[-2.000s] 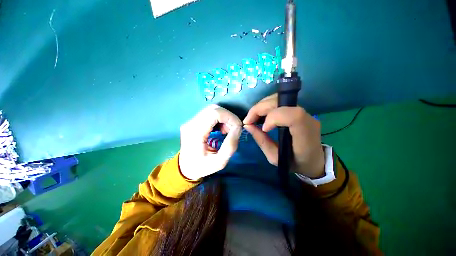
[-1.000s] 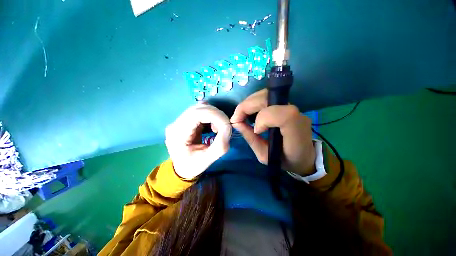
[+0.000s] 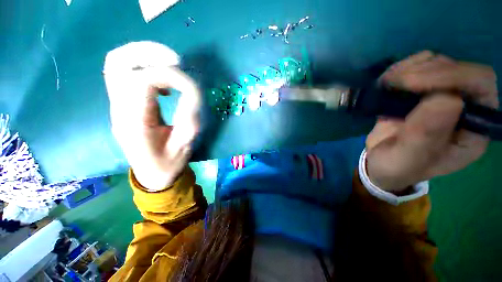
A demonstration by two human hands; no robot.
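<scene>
The green PCB strip [image 3: 242, 91] lies on the blue-green bench mat, with bright glare on its pads. My right hand [image 3: 432, 124], blurred, grips the soldering iron [image 3: 337, 97] by its black handle. The iron points left, its barrel low across the right part of the strip; its tip is lost in the glare. My left hand [image 3: 151, 113] is left of the strip, overexposed and blurred, with thumb and fingers curled into a ring. I cannot tell if it pinches anything. Small leaded components [image 3: 283, 30] lie in a loose line beyond the strip.
A white paper corner [image 3: 155, 6] is at the far edge. A thin strand [image 3: 53, 60] lies on the mat at left. White wires [image 3: 25, 171] hang over a blue stool [image 3: 85, 193] at left. The blue apron [image 3: 280, 179] is below the mat's near edge.
My hands have moved apart, the left one up and left, the right one right. The iron has swung from upright to nearly level, its barrel now at the strip.
</scene>
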